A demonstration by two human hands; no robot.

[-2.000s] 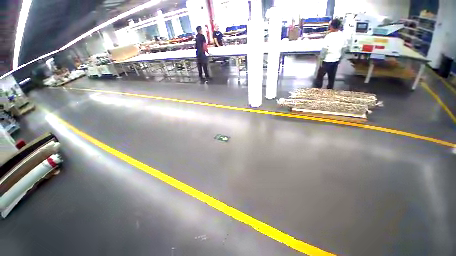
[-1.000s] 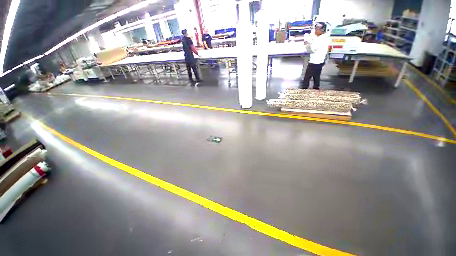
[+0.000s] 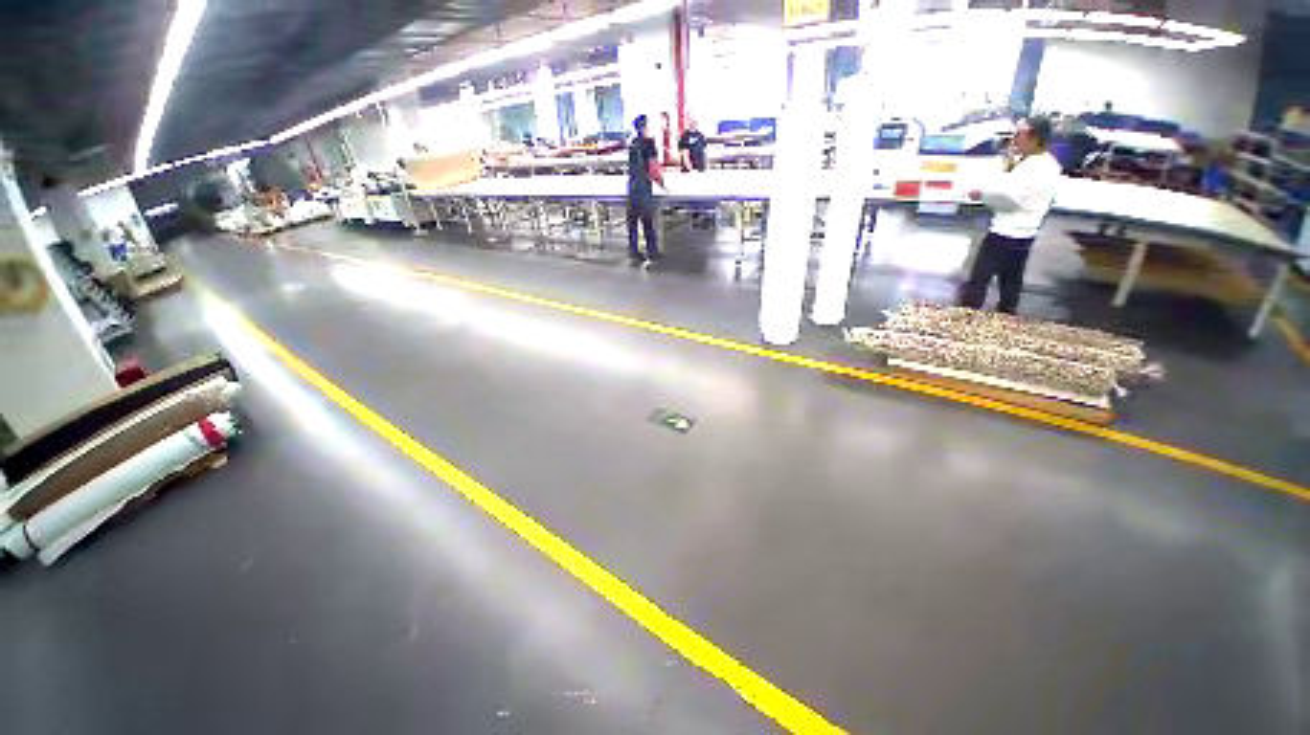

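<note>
Neither of my hands is in the picture. Nearest in front of me is the grey glossy floor with a yellow line [image 3: 506, 514] running from the far left to the bottom edge. A small green floor sign [image 3: 671, 421] lies near the middle. Leopard-patterned fabric rolls [image 3: 999, 352] lie on the floor at the right, beside a second yellow line [image 3: 632, 322]. More rolls, white, tan and dark [image 3: 122, 484], lie in a stack at the left edge.
Two white columns [image 3: 789, 216] stand right of the middle. A person in a white top [image 3: 1017, 201] stands behind the leopard rolls. A person in dark clothes [image 3: 642, 194] stands at a long white table [image 3: 546, 187], with another person behind it. A white-topped table [image 3: 1192, 213] stands far right.
The view has swung left and up, so the scene sits further right and lower. The person in white has a hand raised near the head.
</note>
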